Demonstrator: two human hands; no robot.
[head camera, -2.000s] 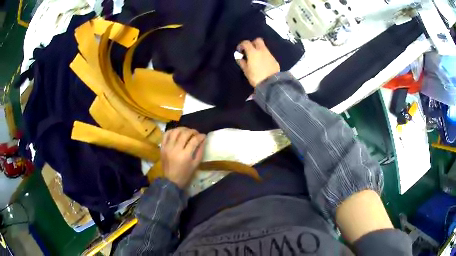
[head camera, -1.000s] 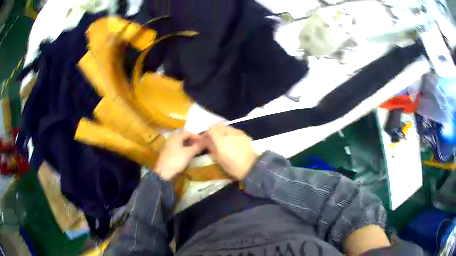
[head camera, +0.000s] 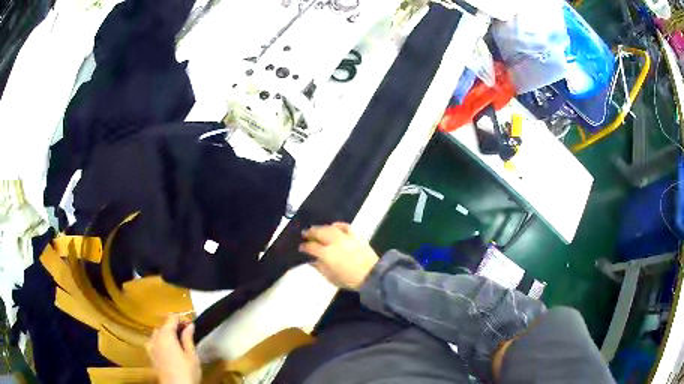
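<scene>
A long black band (head camera: pixel 375 127) runs diagonally along the white table's front edge. My right hand (head camera: pixel 337 255) lies palm down with its fingertips on the band's near part. My left hand (head camera: pixel 176 352) is at the bottom left, partly cut off, by the band's lower end and the mustard strips (head camera: pixel 124 337). Its thumb and forefinger are close together; whether they grip anything is unclear. A black garment panel (head camera: pixel 225 195) lies beside the band with a small white label (head camera: pixel 211 246) on it. One mustard strip (head camera: pixel 277 346) curls over the table edge.
The white sewing machine head (head camera: pixel 262 112) stands beyond the panel. Dark cloth (head camera: pixel 127 75) lies at the left. Right of the table are a red bag (head camera: pixel 480 97), clear plastic bags (head camera: pixel 532 52) and a white side table (head camera: pixel 555 180) with a yellow and black tool (head camera: pixel 511 139).
The view has swung right. My hands were together at the band's end; now they are apart, the right one farther along the band. The white label on the panel now shows.
</scene>
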